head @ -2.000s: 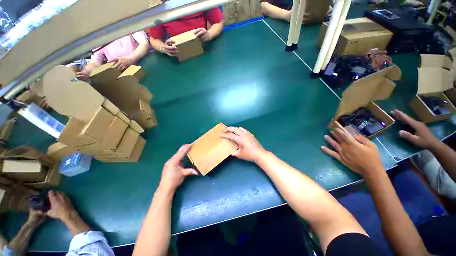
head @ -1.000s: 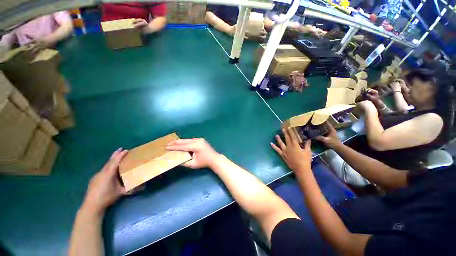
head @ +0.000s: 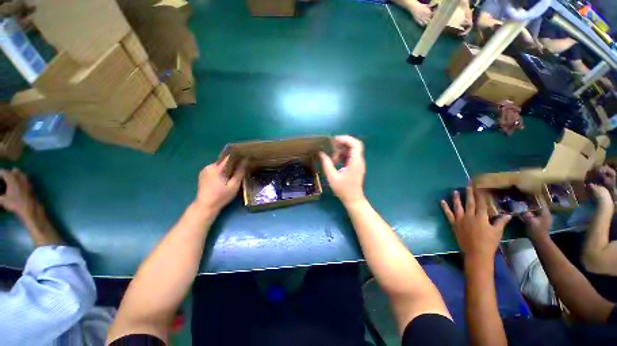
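A small brown mailer box (head: 284,204) stands open on the green bench in front of me. Its lid (head: 281,149) is raised along the far side. Inside lie a black cable bundle (head: 292,172), a dark block (head: 295,192) and a shiny greyish-purple piece (head: 266,192) at the left. My left hand (head: 220,182) holds the box and lid at the left corner. My right hand (head: 345,169) holds the right end of the lid, slightly blurred, with its thumb near the box's right wall.
Stacked open cartons (head: 111,81) stand at left beside a pale-blue clear container (head: 49,131). Another person's hands hold an open carton (head: 517,184) at right. White shelf legs (head: 473,71), black bundled parts (head: 470,115) and a larger carton (head: 504,81) are farther back. A sleeved arm is at left.
The box was closed between my hands; now its lid is raised and its contents show. It is set lower in front of me. The neighbour's carton lid at right has moved down.
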